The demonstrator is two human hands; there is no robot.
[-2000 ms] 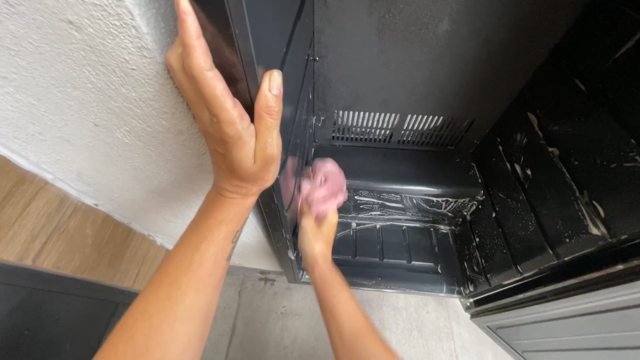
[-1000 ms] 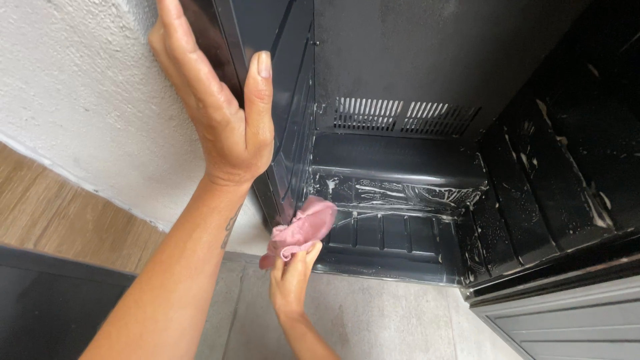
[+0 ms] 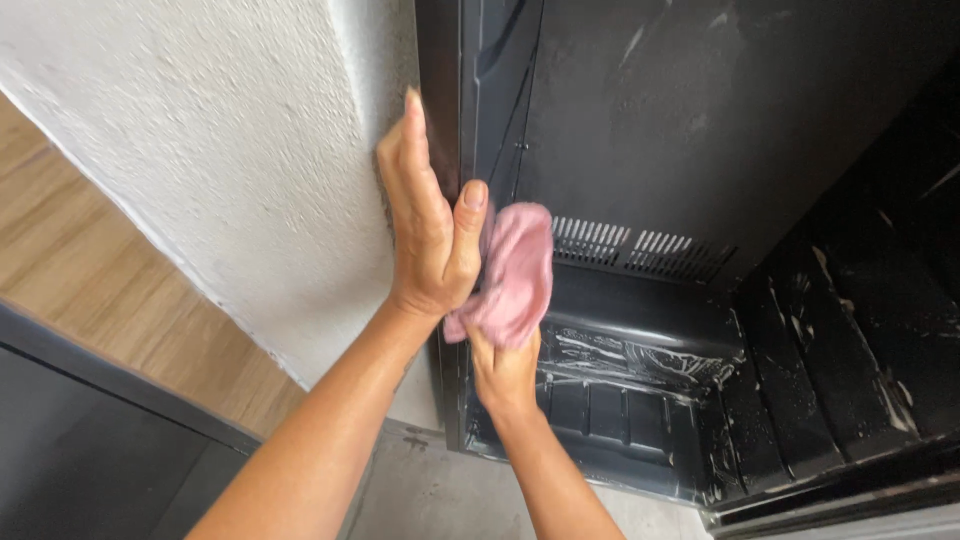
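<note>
My left hand [image 3: 431, 232] lies flat against the outer side edge of a black cabinet [image 3: 442, 97], which looks like a fridge interior, fingers pointing up and thumb apart. Just right of it, my right hand [image 3: 506, 367] grips a pink cloth [image 3: 521, 277] against the inner face of the cabinet's left wall. The cloth covers most of the fingers. White foamy streaks mark the step [image 3: 630, 356] at the cabinet's bottom and the ribbed right wall [image 3: 825, 330].
A rough white wall [image 3: 247, 150] stands close on the left, with a wood-look surface [image 3: 135, 277] beyond it. A slotted vent [image 3: 637, 244] is low in the back panel. Below lies a grey tiled floor [image 3: 442, 487]; a dark panel [image 3: 90, 450] fills the lower left.
My right hand has moved up along the left inner wall with the pink cloth, from the cabinet's bottom front corner a second ago. My left hand stays at the side edge.
</note>
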